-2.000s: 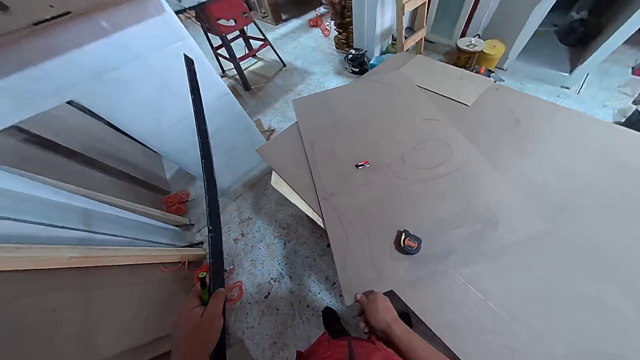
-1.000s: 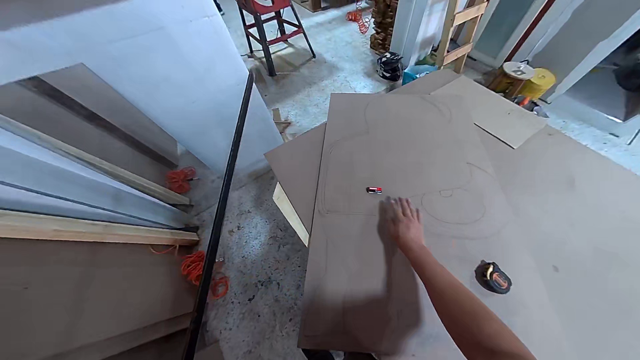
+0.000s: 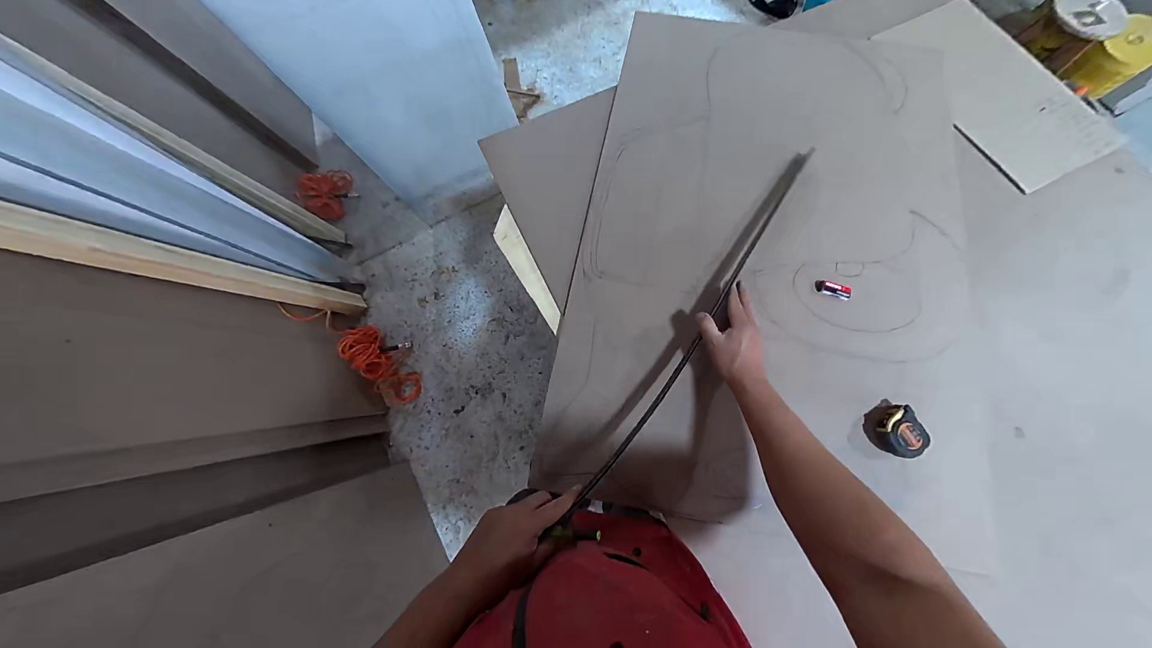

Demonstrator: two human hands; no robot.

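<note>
A long thin dark strip runs diagonally over a brown sheet panel that bears curved pencil lines. My right hand grips the strip near its middle, thumb on one side and fingers on the other. At the panel's near edge my left hand holds the strip's lower end, along with a small tool with a yellow-green tip. A small red and black object lies inside a drawn oval. Nearer to me, right of my right forearm, rests a tape measure.
Sheets and boards lean upright at the left. Coiled orange hoses lie on the speckled floor between them and the panels. A pale board piece and a yellow bucket are at the upper right.
The dark strip has come from the left, beside the panels, to lie over the marked panel. My right hand has left the bare panel surface and taken hold of the strip. The view has moved.
</note>
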